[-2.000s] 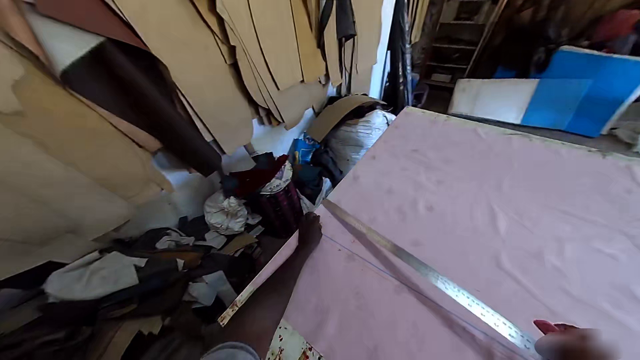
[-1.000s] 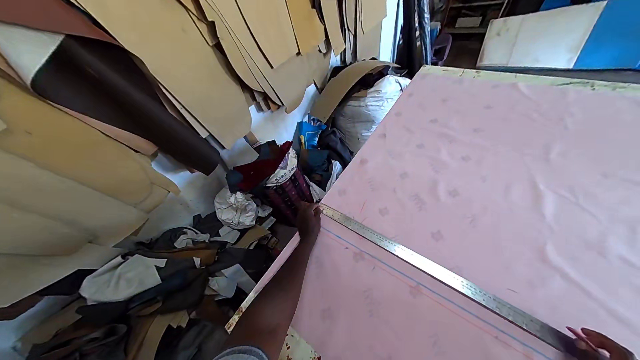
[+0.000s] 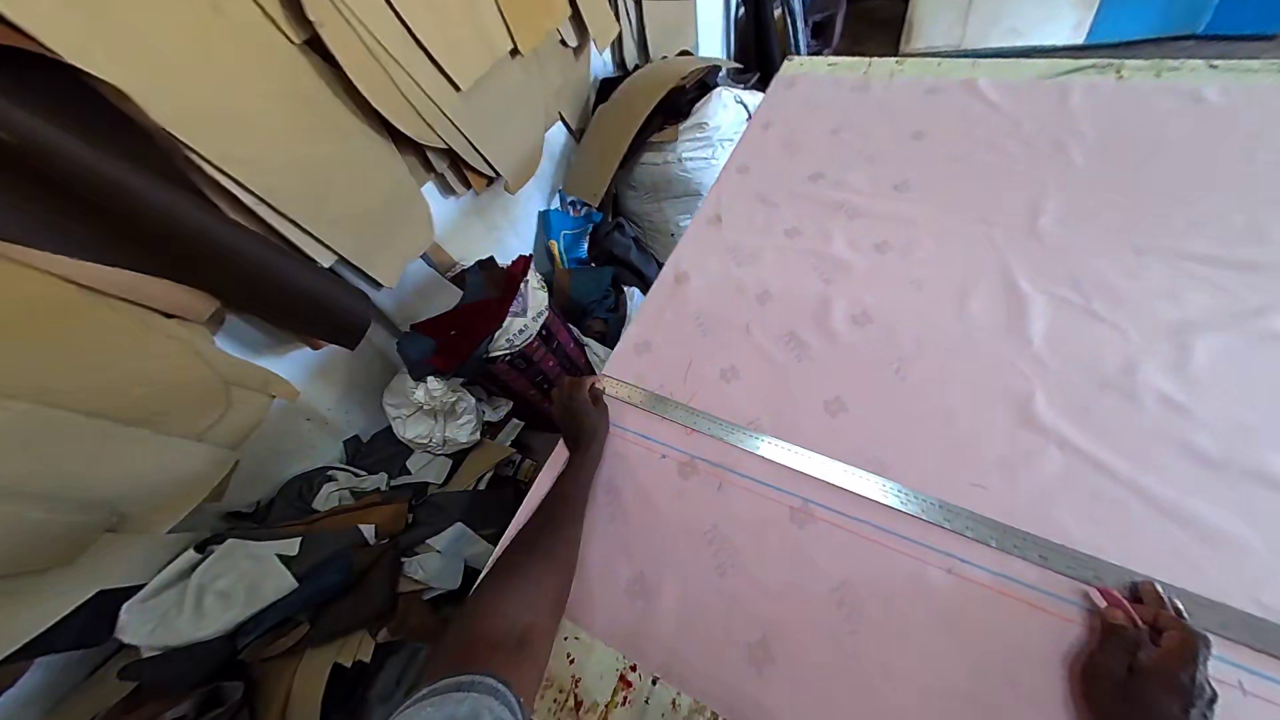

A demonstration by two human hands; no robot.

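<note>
A long steel ruler (image 3: 850, 480) lies slantwise across pink fabric (image 3: 900, 300) spread over a table. Beside the ruler's near edge, a blue line and a red line run over the fabric. My left hand (image 3: 580, 412) grips the ruler's far left end at the fabric's edge, its fingers partly hidden. At the lower right my right hand (image 3: 1145, 650) holds a small pink marking piece (image 3: 1112, 605), probably chalk, between thumb and fingers, close against the ruler's near edge. Part of that hand rests over the drawn lines.
Brown card patterns (image 3: 500, 110) hang on the left wall beside a dark rolled sheet (image 3: 180, 210). Below lie scattered fabric scraps (image 3: 340, 560), a crumpled white bag (image 3: 432, 412) and a patterned container (image 3: 540, 350). A large white sack (image 3: 685, 165) stands by the table's far left corner.
The right hand has moved onto the fabric at the ruler's near edge, with the pink piece against it. The left hand has stayed at the ruler's far end. The view has shifted.
</note>
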